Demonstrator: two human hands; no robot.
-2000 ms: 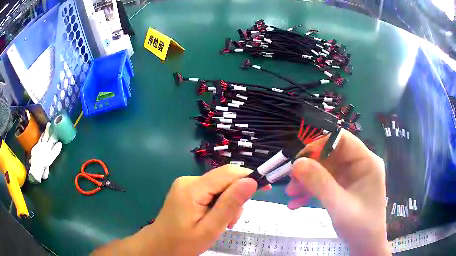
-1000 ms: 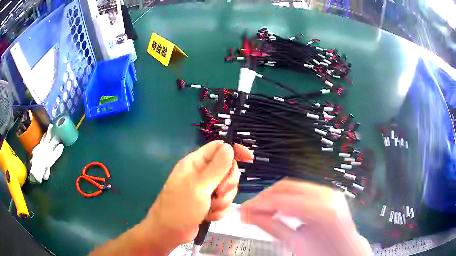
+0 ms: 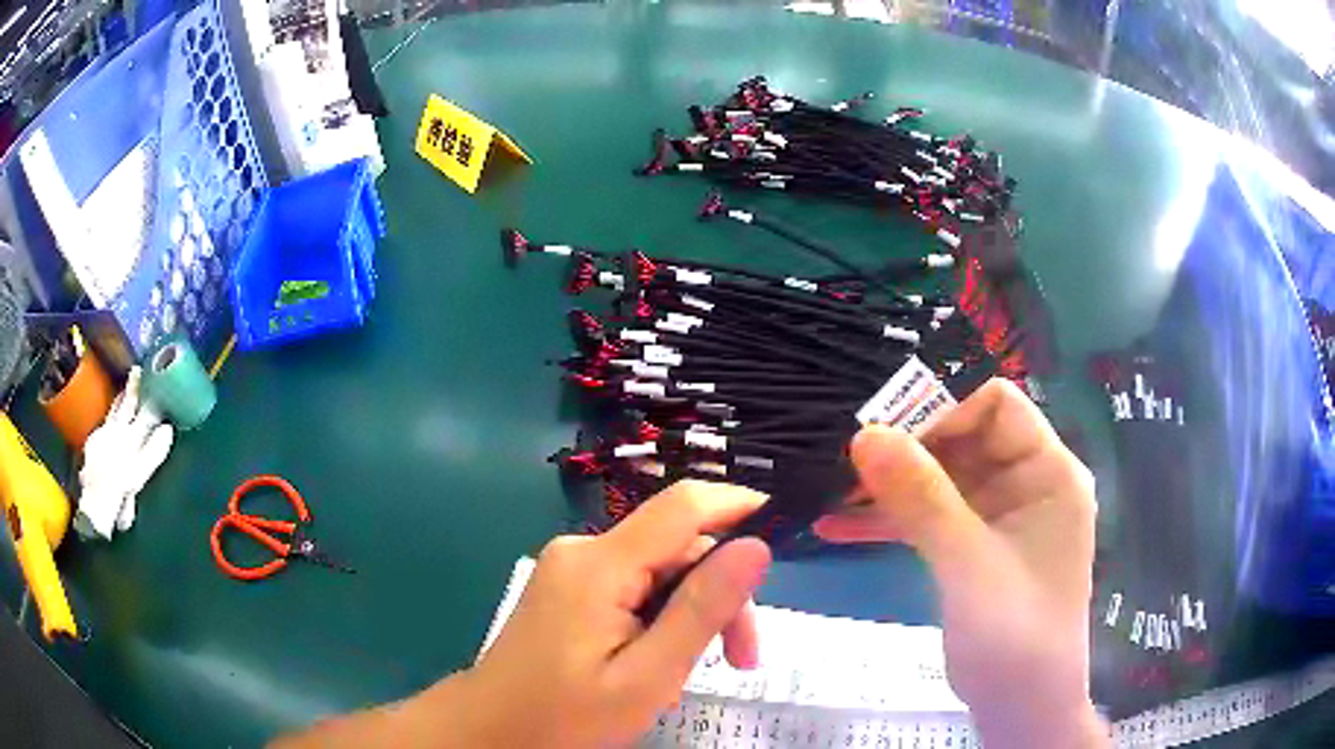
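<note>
My left hand [image 3: 644, 607] grips the black sleeve of a cable assembly between thumb and fingers, low in the middle of the view. My right hand [image 3: 974, 505] holds the cable near its far end, beside two white printed labels [image 3: 905, 398]. Red lead wires [image 3: 996, 315] fan out beyond the labels, over the right end of the main harness pile [image 3: 791, 344]. The held cable's other end is hidden by my left hand. A white paper sheet [image 3: 842, 659] and a steel ruler [image 3: 820, 727] lie under my hands.
A second harness pile [image 3: 849, 147] lies farther back, a separate group [image 3: 1164, 512] at right. At left are orange-handled snips [image 3: 271, 530], white gloves [image 3: 120, 465], a teal roll [image 3: 180, 384], a blue bin [image 3: 308, 256], a perforated basket [image 3: 198, 190], a yellow sign [image 3: 466, 144] and a yellow-handled tool [image 3: 37, 527].
The cable was upright in my left hand one second ago and now slants towards the upper right. My right hand has moved up from the paper and taken hold near its labels.
</note>
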